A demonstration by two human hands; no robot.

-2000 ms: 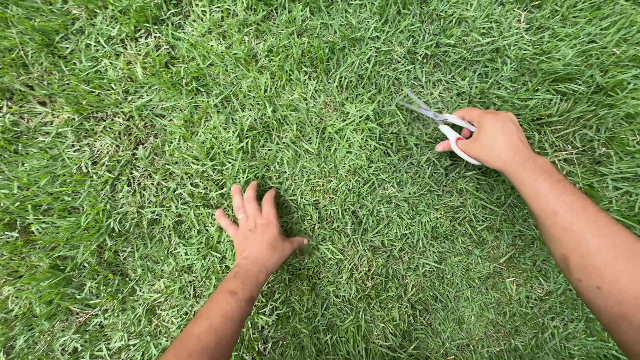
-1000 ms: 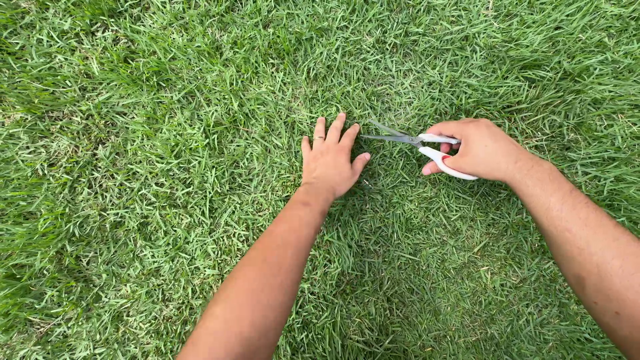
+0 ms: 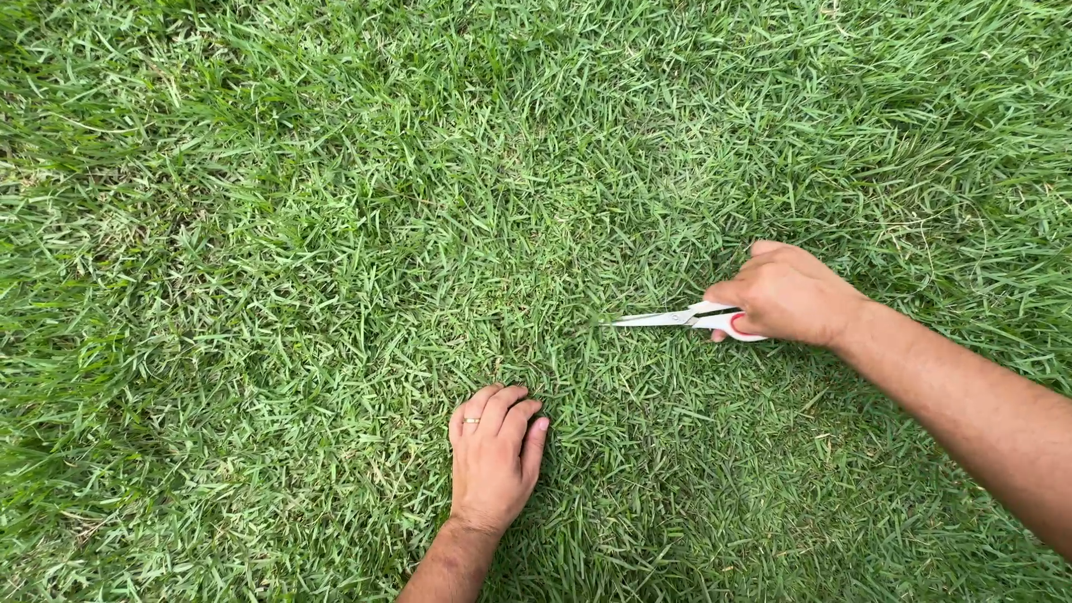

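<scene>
Scissors (image 3: 677, 318) with white handles and a red inner finger loop are held in my right hand (image 3: 787, 293), at the right of the view. Their metal blades lie almost together, pointing left, with the tips at the short green grass (image 3: 578, 276). My left hand (image 3: 494, 461), a ring on one finger, rests on the grass at lower centre, below and left of the blade tips. Its fingers are bent and lie side by side, the thumb slightly off from them. Nothing shows in it, though the fingertips are partly hidden.
Longer grass (image 3: 988, 109) grows at the upper right, and more long blades (image 3: 50, 385) stand along the left side. Dry, pale patches (image 3: 126, 234) show among the grass at the left. Thin straw-coloured stems (image 3: 921, 226) lie right of my right hand.
My left hand has moved back toward me from beside the blade tips, and its spread fingers have bent. The scissors' blades, apart before, have come nearly together.
</scene>
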